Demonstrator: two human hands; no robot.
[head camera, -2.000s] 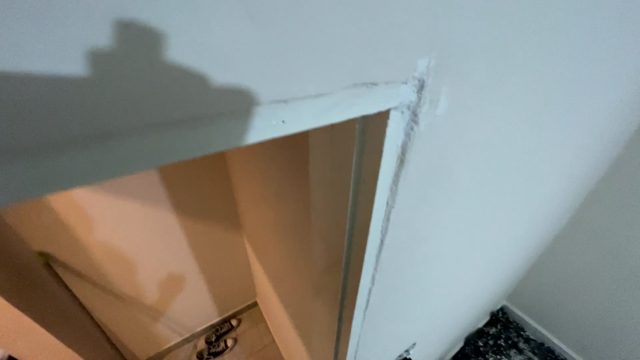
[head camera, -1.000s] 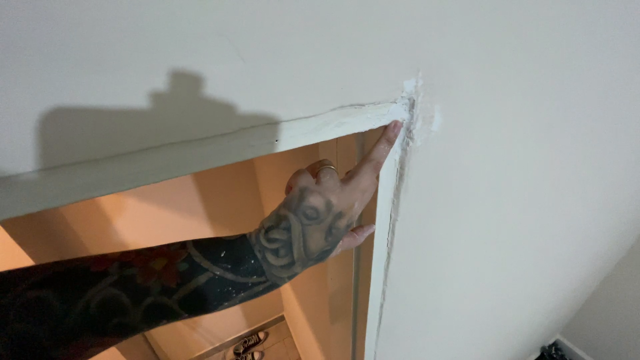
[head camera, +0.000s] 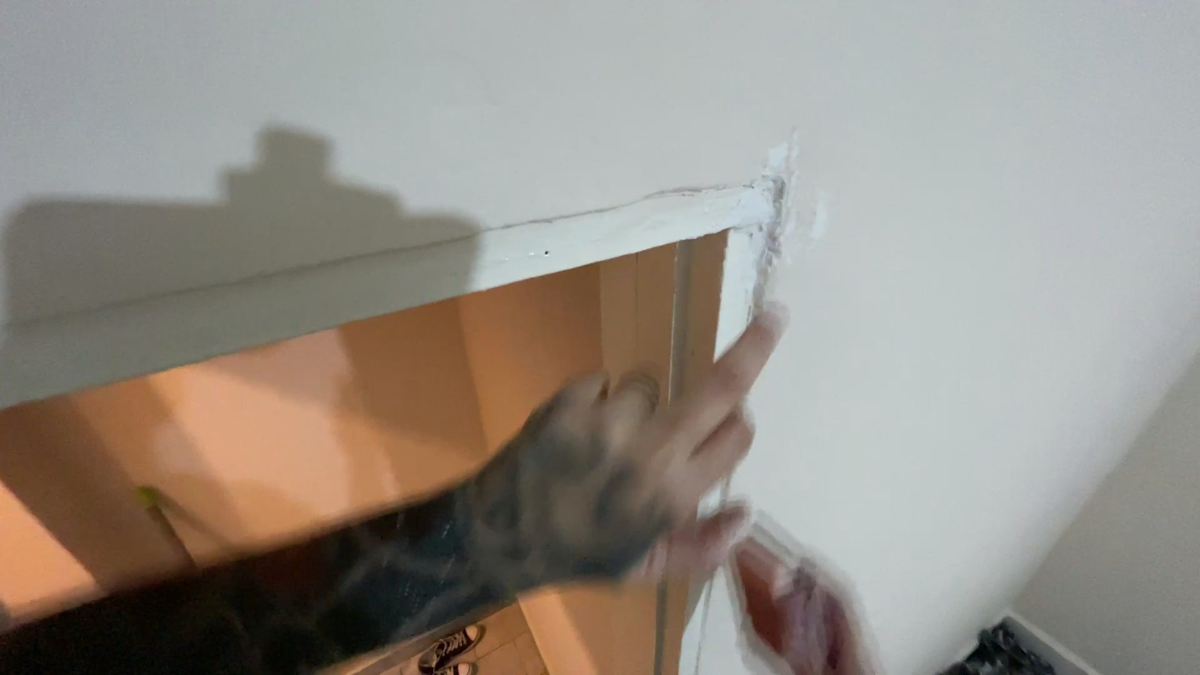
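Observation:
My left hand (head camera: 619, 459), blurred and wearing a ring, reaches across the doorway with its index fingertip at the outer edge of the side door casing (head camera: 736, 281), below the casing's top corner. It holds nothing that I can see. My right hand (head camera: 825, 623) is at the bottom, right of the casing, badly blurred; whether it holds anything cannot be told. The white head casing (head camera: 600, 230) runs left from the corner, with a cracked line along its top edge. Rough white filler (head camera: 776, 178) covers the corner and smears onto the wall (head camera: 956, 309).
Through the doorway lies a warmly lit space with a pair of black-and-white shoes (head camera: 455, 647) on its floor. A dark crumpled thing (head camera: 998, 653) lies at the lower right by a white skirting board (head camera: 1050, 642). A shadow falls across the upper left wall.
My left hand, absent two seconds ago, had its fingertip at the casing's corner one second ago and is now lower along the side casing. My right hand has come into view at the bottom.

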